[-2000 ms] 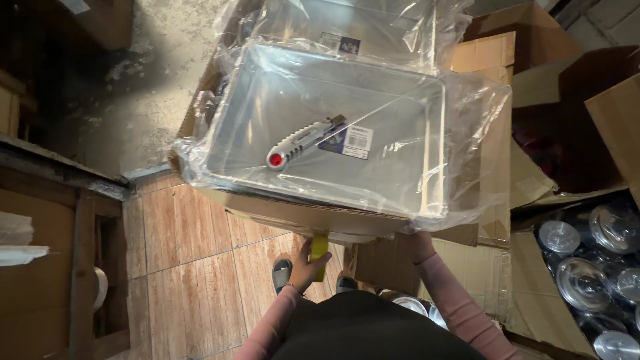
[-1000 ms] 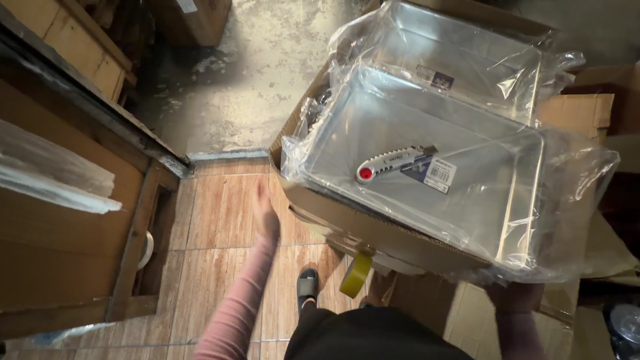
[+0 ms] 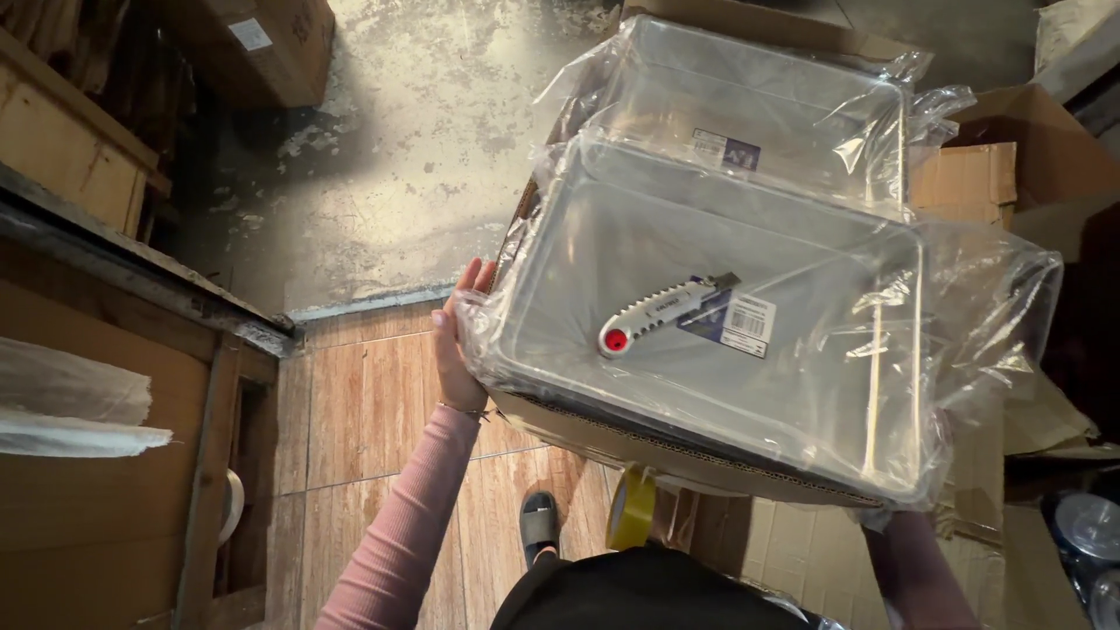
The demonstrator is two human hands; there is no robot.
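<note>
Two metal trays in clear plastic wrap, the nearer tray (image 3: pixel 542 297) and the farther tray (image 3: pixel 770 96), rest at the top of a cardboard box (image 3: pixel 604 446). A box cutter (image 3: pixel 665 315) with a red button lies on the nearer one, partly over a printed label (image 3: pixel 744 324). My left hand (image 3: pixel 459 341) presses against the box's left side, its fingers along the plastic and cardboard. At the right front corner my right hand is mostly hidden under the plastic and box; only the dim sleeve shows clearly. A roll of yellow tape (image 3: pixel 632 507) hangs below the box's front edge.
A wooden frame (image 3: pixel 201 481) and a raised sill (image 3: pixel 149 262) stand at the left. Beyond them sits a closed carton (image 3: pixel 262 52). Open cartons (image 3: pixel 1041 149) and flattened cardboard (image 3: pixel 805 551) lie at the right, with round shiny items (image 3: pixel 1089 525) low at the edge.
My left hand was at the yellow tape roll, then apart from the box over the floor; now it touches the box's left side. The view has swung left.
</note>
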